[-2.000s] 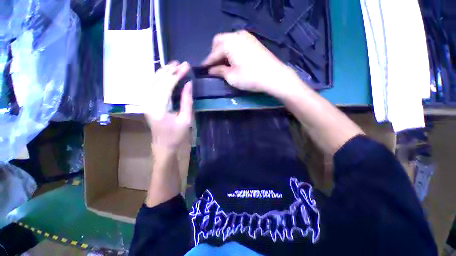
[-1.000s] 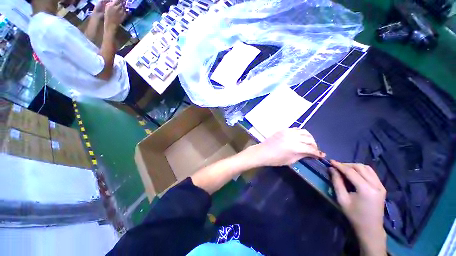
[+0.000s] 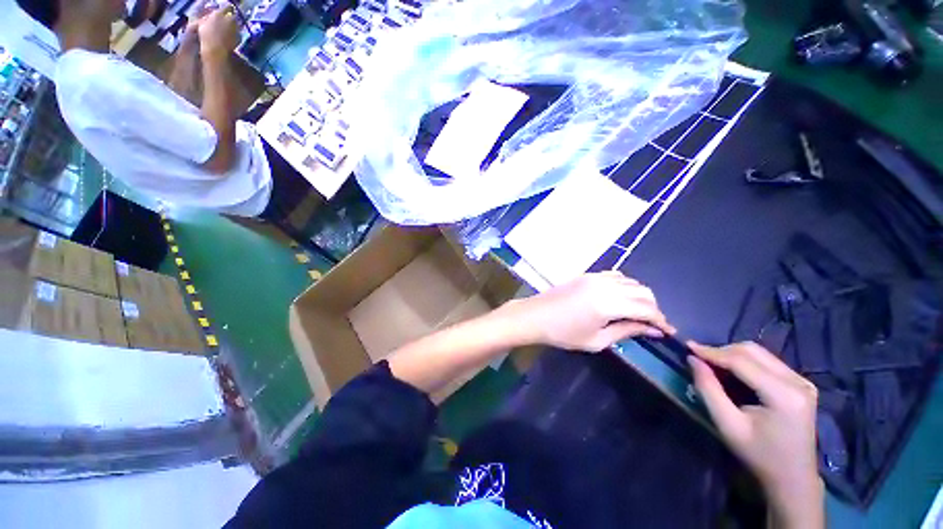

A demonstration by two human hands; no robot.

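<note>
My left hand and my right hand are at the near edge of the black tray. Both hold a narrow black strip between their fingertips, one at each end. The strip is partly hidden by the fingers. Loose black strips lie in a pile in the tray, beyond and right of my right hand. A small V-shaped tool lies in the far part of the tray.
A white sheet lies on a black grid sheet left of the tray. A crumpled clear bag covers part of it. An open carton stands below the bench edge. A person in white works at the upper left.
Since two seconds ago the view has swung left, bringing in the floor and the co-worker. Over the last second both hands stay on the strip, with my right hand slightly lower in the picture.
</note>
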